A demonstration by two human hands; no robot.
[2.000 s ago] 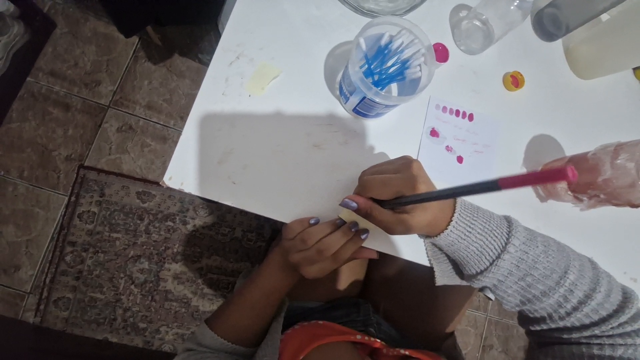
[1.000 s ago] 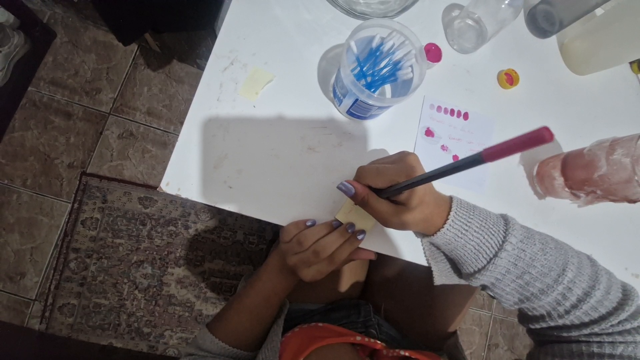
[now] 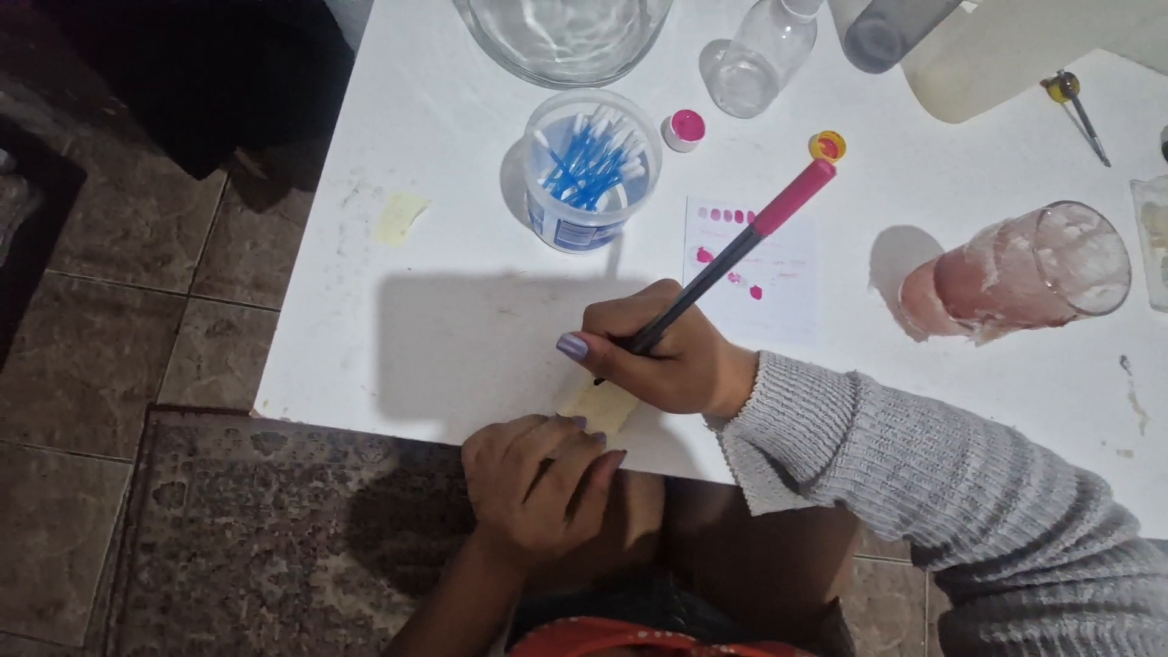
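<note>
My right hand (image 3: 666, 351) grips a dark pen with a pink end (image 3: 730, 260), its tip at a small piece of pale yellow paper (image 3: 602, 408) near the front edge of the white table. Fingertips of my left hand (image 3: 538, 484) rest at the lower left edge of that paper; whether they pinch it I cannot tell. Beyond my right hand lies a white sheet (image 3: 785, 301) with pink dabs and faint writing, partly covered by the pen. Another pale yellow scrap (image 3: 400, 217) lies at the left.
A plastic tub of cotton swabs (image 3: 593, 219) stands behind my hands, beside a cap with pink paint (image 3: 685, 130) and a yellow cap (image 3: 828, 146). Clear bottles (image 3: 762, 64) and a glass vessel (image 3: 566, 41) are at the back. A pink-stained glass (image 3: 1013, 274) is to the right.
The pen has tilted more steeply across the view, and its pink end is now near the yellow cap. More of the yellow paper shows under my right hand than in the oldest frame.
</note>
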